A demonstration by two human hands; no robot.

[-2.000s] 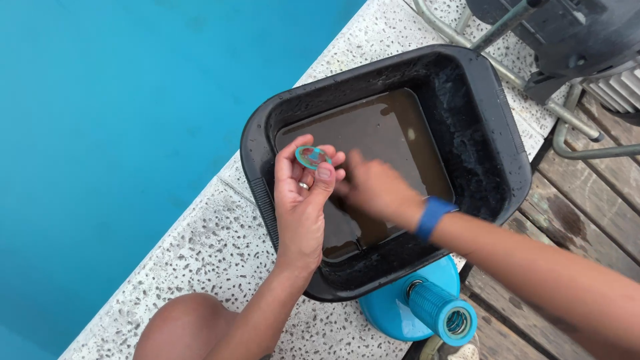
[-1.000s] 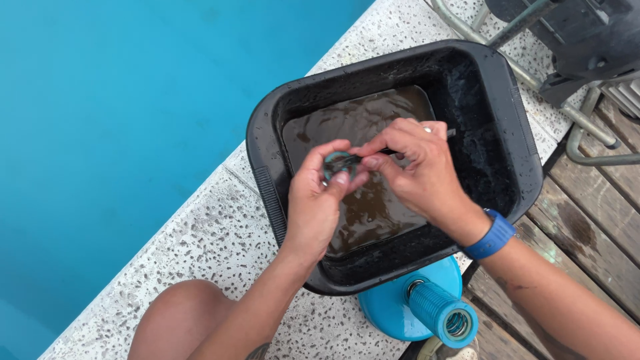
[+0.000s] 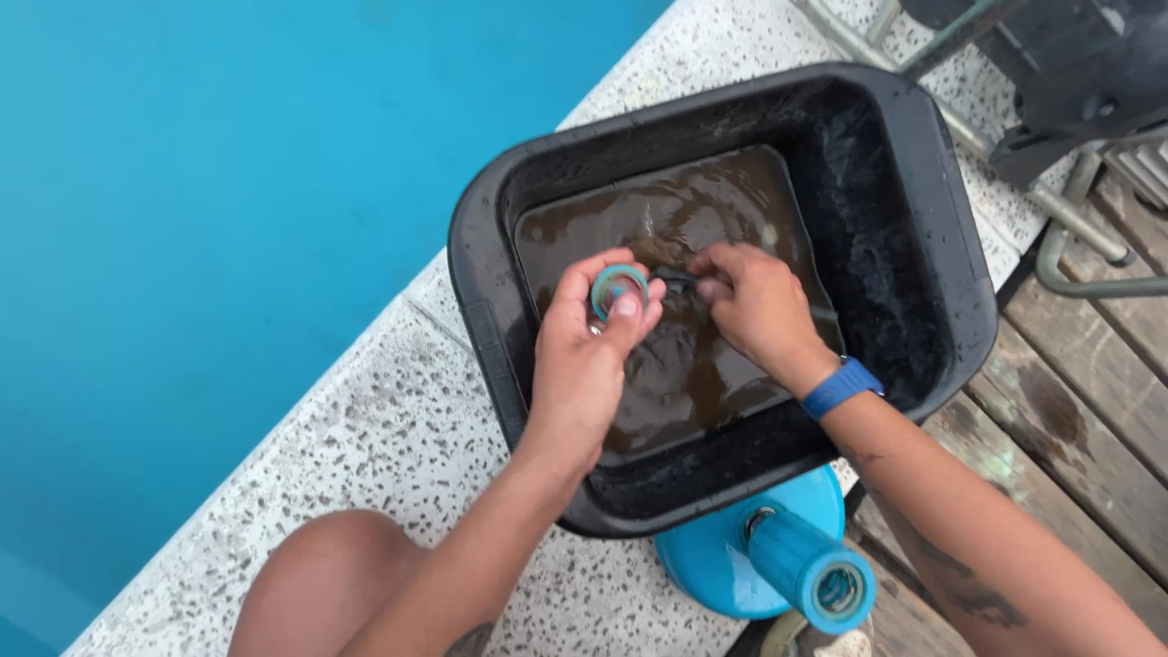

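Note:
My left hand holds a small round teal plastic cap between thumb and fingers, its hollow side facing up. Just right of it, my right hand has its fingertips at the surface of brown water, pinched on a small dark item that is too blurred to name. Both hands are over a black plastic tub that holds the water. A blue band circles my right wrist.
Below the tub, a blue ribbed cylinder lies on a blue round lid. The tub rests on speckled stone coping beside the pool water. Wooden decking and a metal tube frame with dark equipment lie at the right.
My right hand was up against the left hand one second ago; now it is apart, lower at the water with the dark item. The left hand keeps the cap, now turned to show its hollow side.

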